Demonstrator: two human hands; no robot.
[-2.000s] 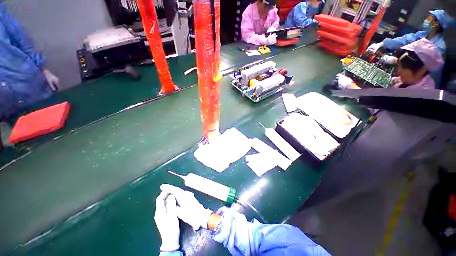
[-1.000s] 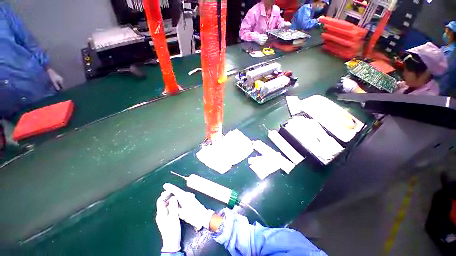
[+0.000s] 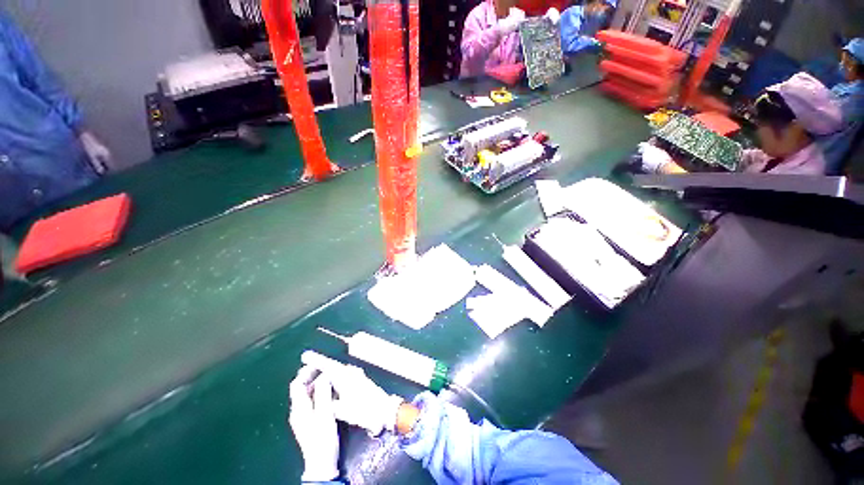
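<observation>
My left hand [image 3: 314,426] and my right hand [image 3: 352,393], both in white gloves, touch each other above the front edge of the dark-green bench. Their fingers meet, and whether anything small is between them cannot be seen. The glue syringe [image 3: 392,357], a white barrel with a thin needle and a green cap, lies on the bench just beyond my right hand, touched by neither hand. A clear air hose [image 3: 478,400] runs from its cap towards my right sleeve.
Wiping paper [image 3: 423,287] lies by the orange post [image 3: 394,142]. A spare glue tube [image 3: 536,274] lies beside the black parts box [image 3: 585,258]. A circuit board assembly [image 3: 500,153] sits on the conveyor belt [image 3: 218,246]. A red-orange pad [image 3: 74,232] lies far left. Several people work around the line.
My hands stay together with little change. In the background, the person in pink now holds a green board upright. The camera view has shifted slightly.
</observation>
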